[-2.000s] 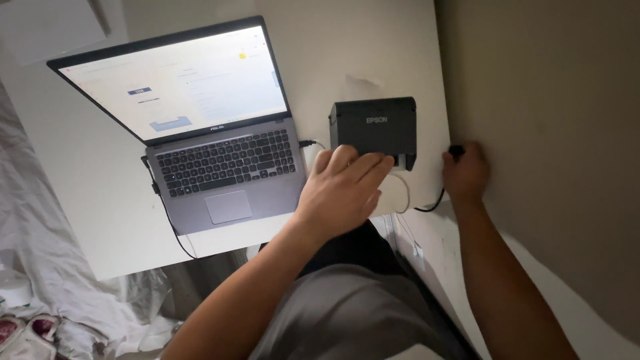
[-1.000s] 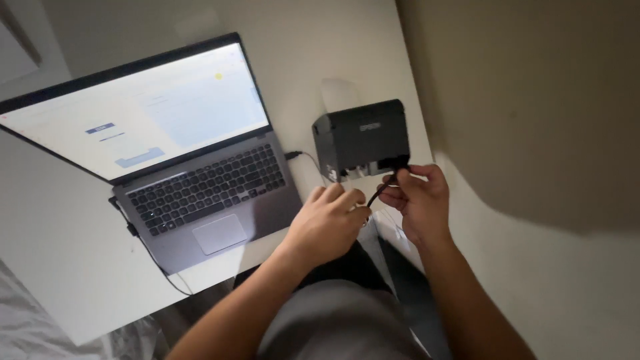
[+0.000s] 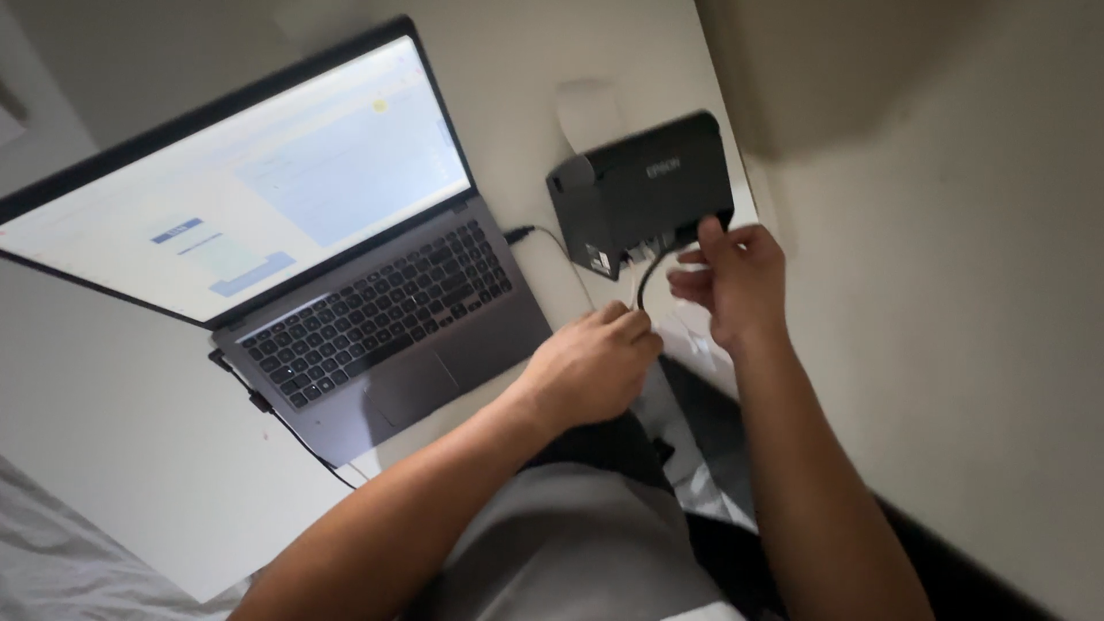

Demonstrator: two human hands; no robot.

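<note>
A black Epson receipt printer [image 3: 642,190] stands on the white table, its port side facing me, with a strip of paper [image 3: 589,112] behind it. A black cable [image 3: 649,278] curves down from the ports. My right hand [image 3: 733,280] is at the printer's right lower corner, thumb against the edge; whether it grips anything there is hidden. Just below the ports, my left hand [image 3: 595,362] has its fingers curled around cables, the black one and a pale one running down to it. Left of the printer sits an open laptop [image 3: 379,345] with a lit screen.
A black plug [image 3: 519,234] with a thin cable sits in the laptop's right side, and another black cable [image 3: 293,431] runs along its left side. The white table's [image 3: 172,483] right edge lies close by the printer, beside a wall [image 3: 931,259]. Crumpled pale fabric [image 3: 60,535] lies at lower left.
My right hand, off to the right with a black connector two seconds ago, has come to the printer's ports. My left hand has moved from the printer's front to the cables below it. The view has shifted closer.
</note>
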